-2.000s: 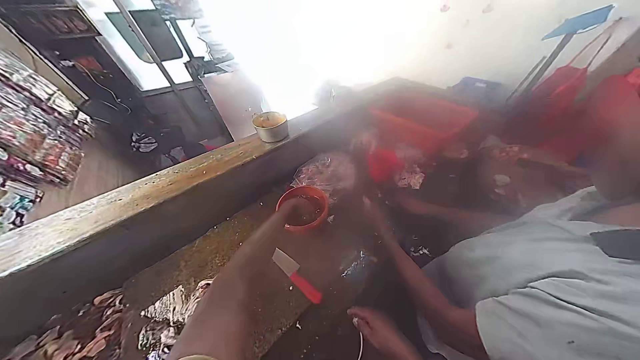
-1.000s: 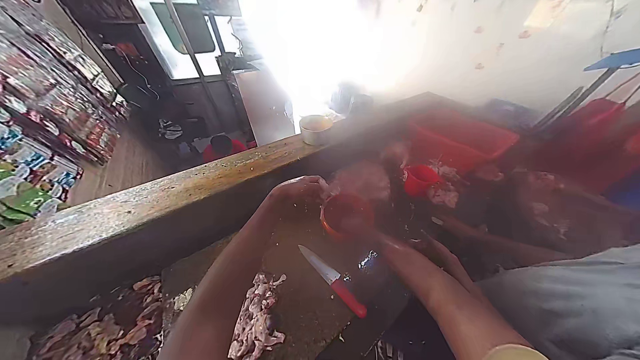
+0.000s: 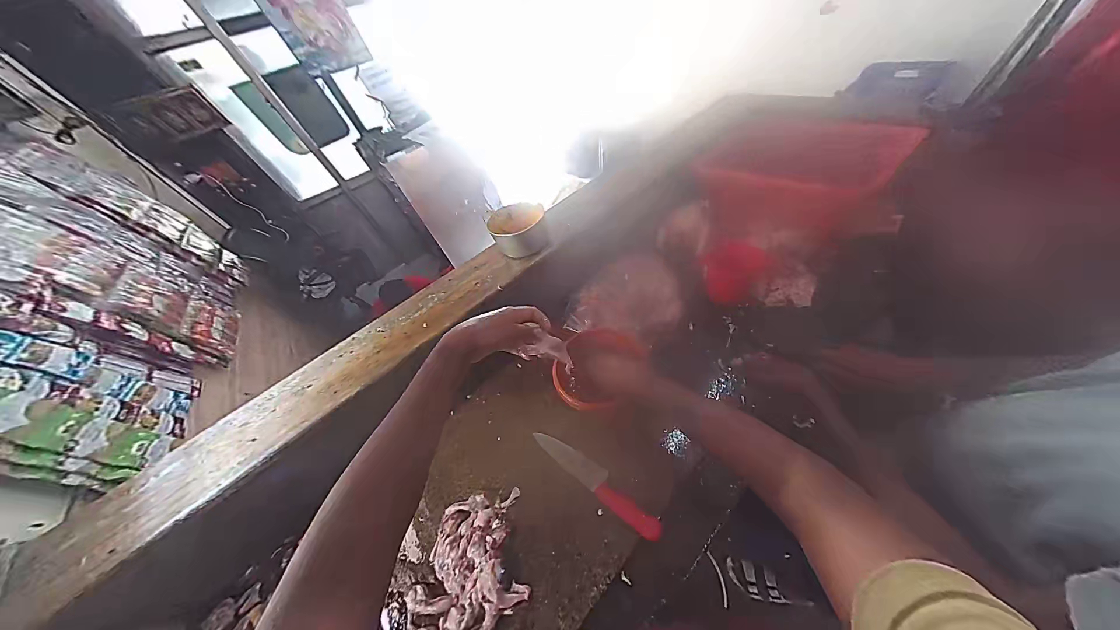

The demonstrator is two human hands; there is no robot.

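Note:
My left hand (image 3: 507, 334) is at the left rim of an orange plastic bowl (image 3: 584, 400), its fingers closed on a pale scrap of raw meat. Blurred by haze, my right hand (image 3: 617, 367) reaches into the bowl from the right; its fingers cannot be made out. The bowl stands at the far end of a worn cutting board (image 3: 503, 420). A knife with a red handle (image 3: 628, 512) lies on the board, blade toward the upper left. Nearer the camera is a pile of raw meat pieces (image 3: 472, 560).
A wooden ledge (image 3: 350, 376) runs diagonally along the left, with a metal tin (image 3: 518, 232) on it. Beyond the bowl are a plastic bag (image 3: 626, 293), a red cup (image 3: 733, 271) and a red crate (image 3: 814, 166). Another person's clothed body (image 3: 1032, 464) is close on the right.
My right hand has come to the bowl since two seconds ago, when my left hand was in it. The left hand is now at the rim. The meat pile shows more fully than two seconds ago.

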